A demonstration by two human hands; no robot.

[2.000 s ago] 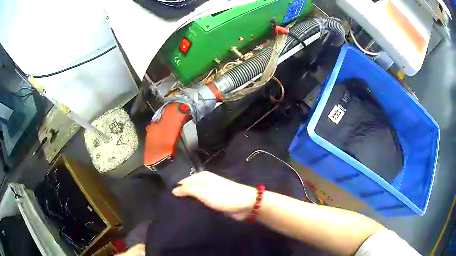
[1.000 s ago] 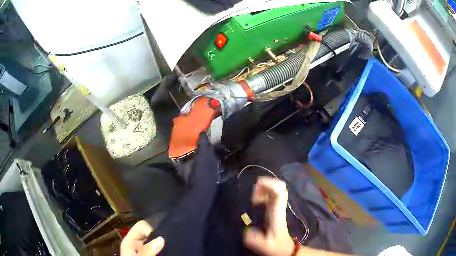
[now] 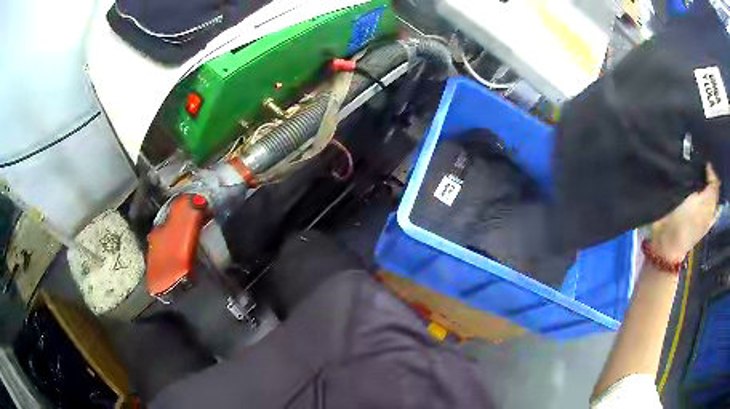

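My right hand (image 3: 685,220), with a red bead bracelet, holds a dark garment (image 3: 616,152) by its lower edge at the right. The garment hangs over the right part of the blue crate (image 3: 504,279) and hides some of its rim. A white printed label (image 3: 711,91) shows on the garment near the right edge of the picture. Inside the crate lies a dark folded garment (image 3: 496,212) with a white label (image 3: 448,190). My left hand is not in view.
A green control box (image 3: 280,80) with a grey ribbed hose (image 3: 292,132) and an orange-red head (image 3: 174,248) stands left of the crate. Dark cloth (image 3: 172,24) lies on the white machine top. A speckled block (image 3: 106,260) and a brown carton (image 3: 84,339) are at the left.
My right hand has moved from the lap to the far right with the dark garment. My left hand has left the picture. The view has shifted, and the crate appears further left.
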